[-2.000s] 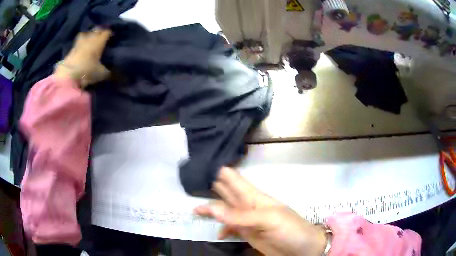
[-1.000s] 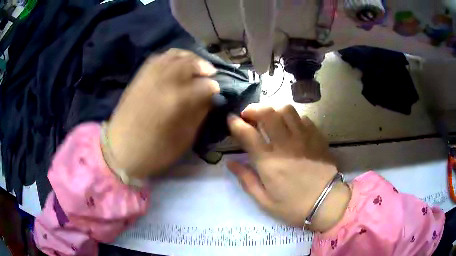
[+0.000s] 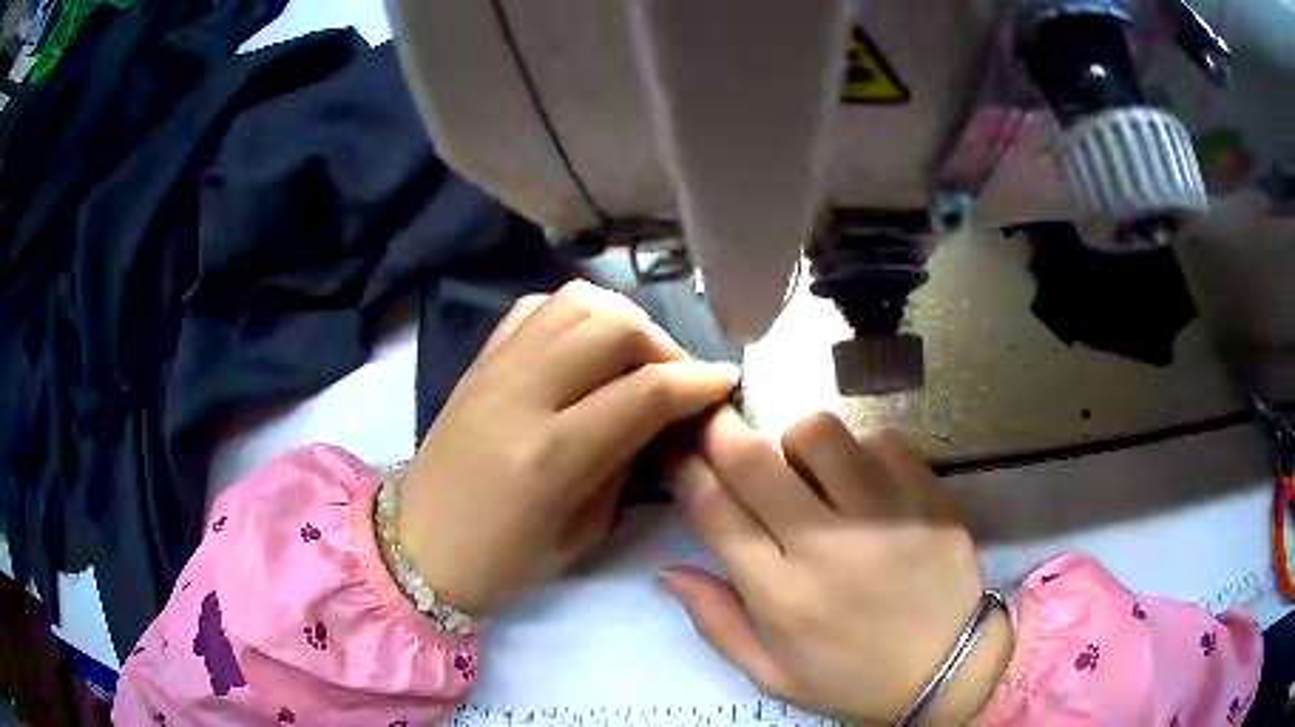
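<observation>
The white sewing machine head (image 3: 739, 156) stands in front of me, its needle area mostly hidden behind the head. My left hand (image 3: 547, 426) is at the needle area, fingertips pinching the edge of the dark garment panel (image 3: 462, 320). My right hand (image 3: 838, 554) is beside it, its fingertips touching my left fingertips at the cloth edge; the cloth under both hands is mostly hidden. The rest of the dark garment body (image 3: 270, 213) lies bunched over the table at the left.
A ragged dark cloth scrap (image 3: 1115, 305) lies on the metal machine bed (image 3: 994, 384), right of the dark knobbed attachment (image 3: 876, 320). Orange-handled scissors (image 3: 1282, 526) lie at the far right edge. A printed ruler runs along the table's front edge.
Since the oldest frame, both hands came together at the needle area with the cloth. Over the last second they drew closer together, and the view moved nearer to the machine head.
</observation>
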